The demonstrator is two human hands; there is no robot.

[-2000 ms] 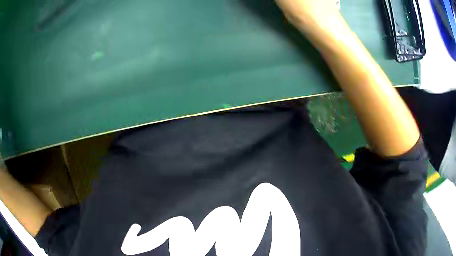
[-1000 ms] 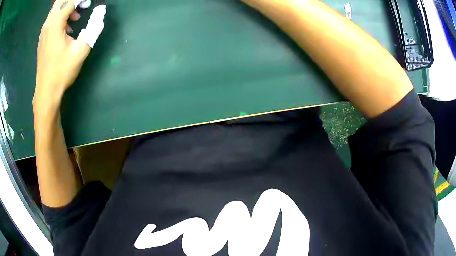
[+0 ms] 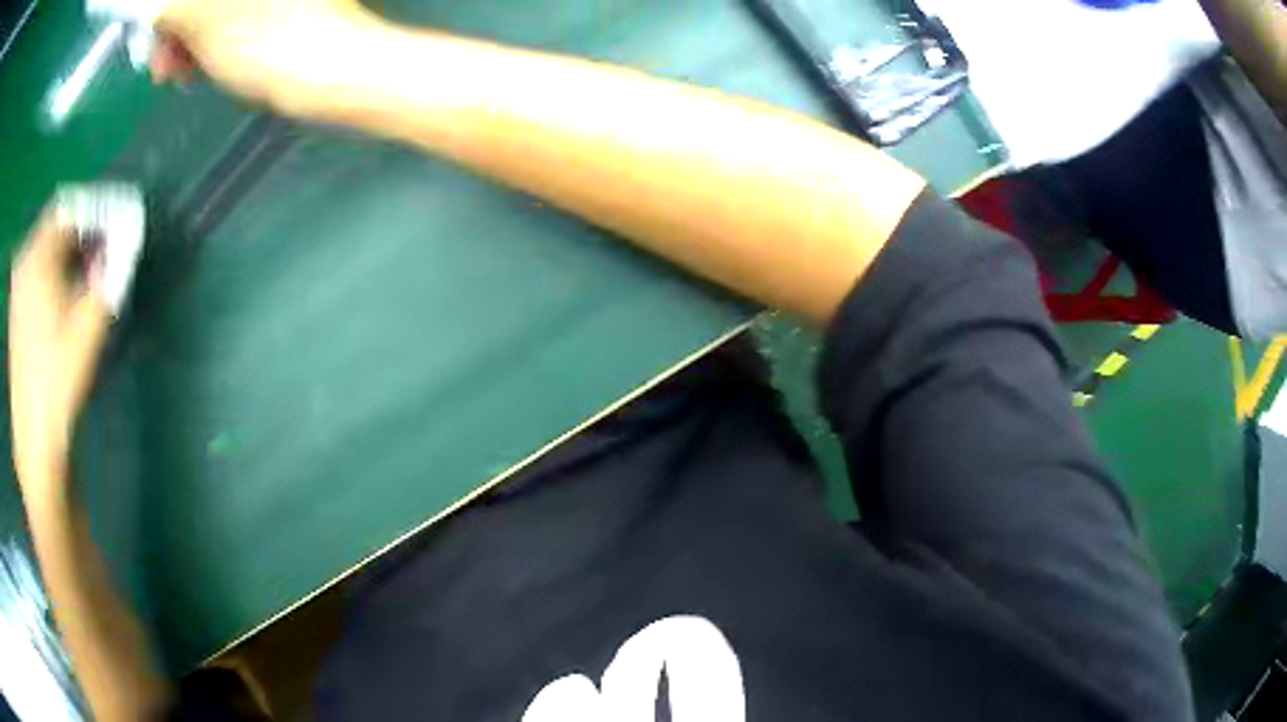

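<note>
My right hand (image 3: 191, 43) is at the upper left with white finger coverings, partly cut by the top edge. A pale, blurred streak (image 3: 85, 78) lies just beside its fingertips; I cannot tell if it is held. My left hand (image 3: 71, 275) is at the left, blurred, with white on its fingers. Whether either hand grips something cannot be told. A dark, long, blurred piece (image 3: 240, 176) lies slanted between and below the hands on the green mat (image 3: 409, 325). A black frame (image 3: 896, 78) is at the upper right, its top cut off.
The mat's thin pale front edge (image 3: 565, 433) runs slanted in front of my body. Beyond the black frame are a white surface (image 3: 1073, 71) and part of another person's arm (image 3: 1256, 43). A red item (image 3: 1101, 289) and a yellow-marked green floor (image 3: 1157, 451) show at the right.
The view has swung, so the mat and black frame sit tilted and further left. My right hand has come into view at the upper left. My left hand shows lower and further left.
</note>
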